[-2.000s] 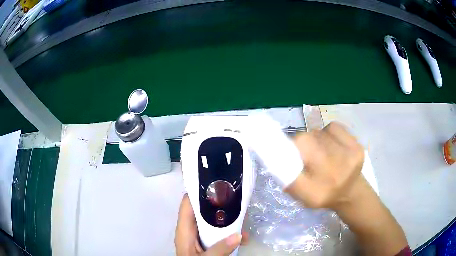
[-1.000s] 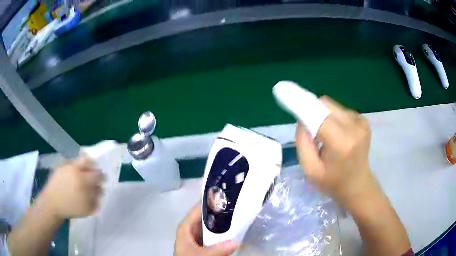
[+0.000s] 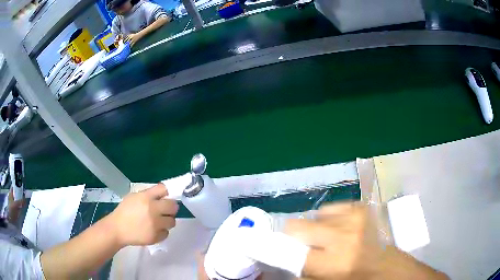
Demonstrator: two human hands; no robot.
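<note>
A white handset [image 3: 227, 246] stands at the bottom centre with its wide end up towards me and a small blue patch on top. My left hand [image 3: 202, 263] is around its left side, mostly hidden, with only a sliver of skin showing. My right hand [image 3: 342, 240], blurred, is right of the handset. It has a white cleaning cloth [image 3: 279, 252] wrapped on a finger, lying against the handset's upper right side. A white solvent bottle [image 3: 207, 203] with its silver lid open stands behind the handset.
Another person's hand [image 3: 145, 216] holds a white cloth [image 3: 178, 186] at the bottle's neck. A folded white cloth [image 3: 408, 221] lies right. A green conveyor [image 3: 285, 120] carries a handset [image 3: 481, 95]. A metal post [image 3: 71, 131] stands left. A seated person [image 3: 137, 21] is across the conveyor.
The view has turned left. The handset's wide end now faces me instead of its black panel. My right hand has brought the cloth onto it. The other person's hand has reached the bottle.
</note>
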